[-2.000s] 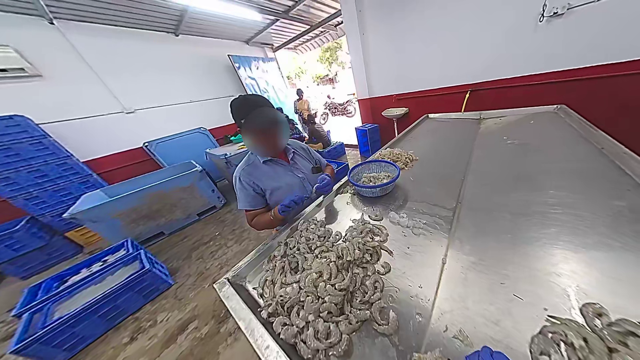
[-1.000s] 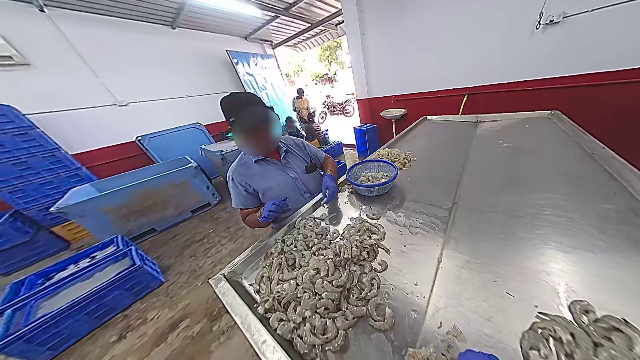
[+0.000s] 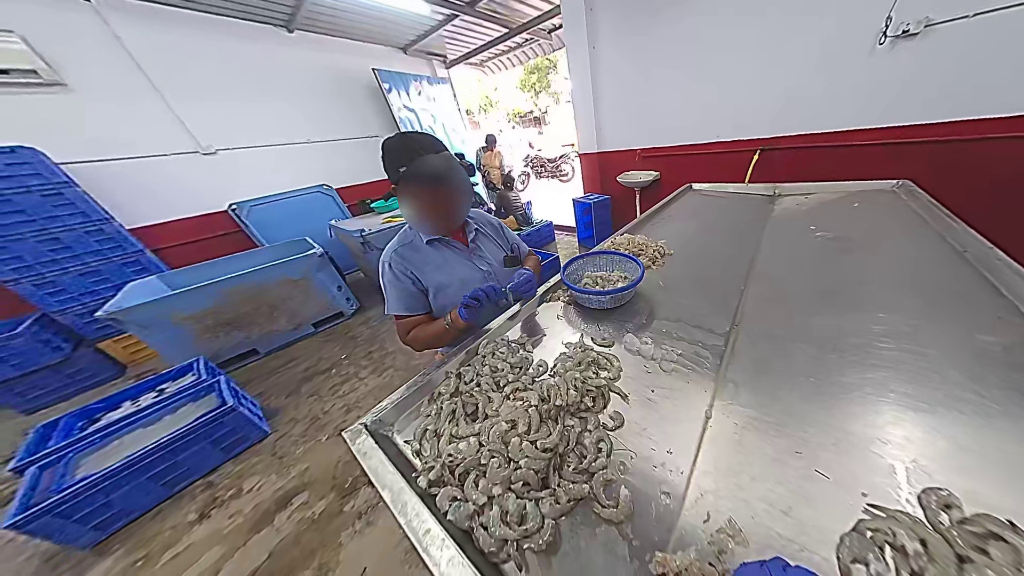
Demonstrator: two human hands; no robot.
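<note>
Only a sliver of a blue glove shows at the bottom edge, apparently my left hand (image 3: 773, 568); its fingers and anything in them are hidden. It lies between a small heap of shrimp scraps (image 3: 704, 554) and a pile of grey shrimp (image 3: 928, 534) at the lower right. My right hand is out of view. A larger heap of raw shrimp (image 3: 520, 448) lies on the metal table (image 3: 840, 344), to the left. Farther back stands a blue and white plastic basket (image 3: 602, 298) with shrimp pieces inside, and a pale heap of shrimp pieces or scraps (image 3: 642, 249) sits behind it.
A co-worker (image 3: 448, 264) in blue gloves stands at the table's left edge, hands close together. Blue crates (image 3: 160, 472) and a light-blue insulated tub (image 3: 240, 304) stand on the floor at left. The table has a raised metal rim (image 3: 408, 504).
The co-worker's hands, apart a second ago with one near the basket, are now close together in front of the body. The bit of blue glove stays at the bottom edge.
</note>
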